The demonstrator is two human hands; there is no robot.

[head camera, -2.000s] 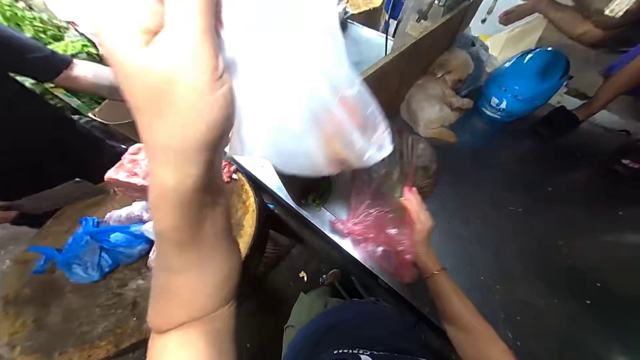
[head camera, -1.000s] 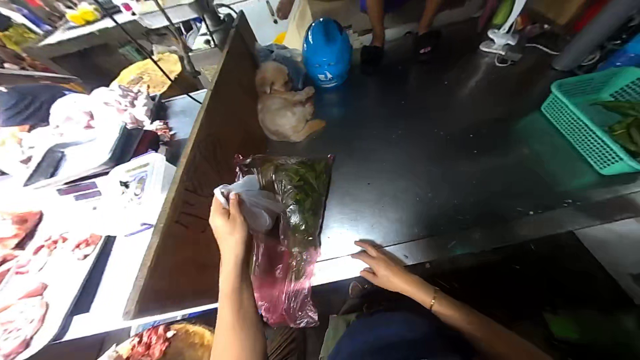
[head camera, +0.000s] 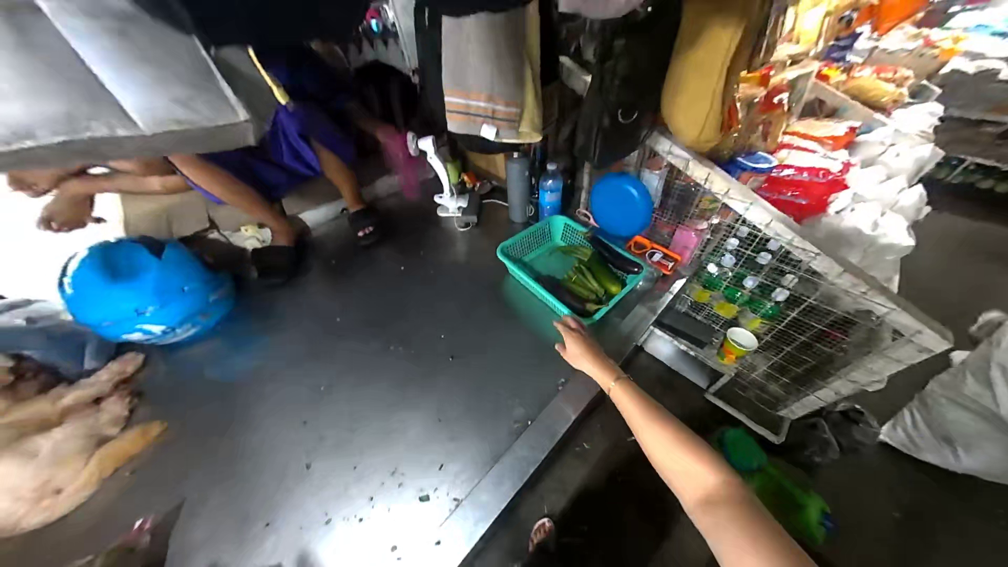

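My right hand (head camera: pixel 581 346) reaches over the metal table's edge, its fingers at the near corner of a green plastic basket (head camera: pixel 524 276). Whether the fingertips touch the rim is unclear. In the basket lie dark eggplants (head camera: pixel 614 256) and long green vegetables (head camera: pixel 584 279). My left hand is out of view. At the bottom left corner, part of a clear plastic bag (head camera: pixel 130 543) shows, blurred; what holds it cannot be seen.
A blue helmet (head camera: pixel 150 290) and a pale animal carcass (head camera: pixel 63 449) lie on the left of the metal table (head camera: pixel 339 378). Behind the helmet a person (head camera: pixel 276 157) sits. A wire rack (head camera: pixel 787 291) with bottles stands right of the basket, near a blue round lid (head camera: pixel 621 205).
The view has swung far to the right. My right hand has moved from the table's front edge to the green basket. My left hand, earlier on the bag, has left the view.
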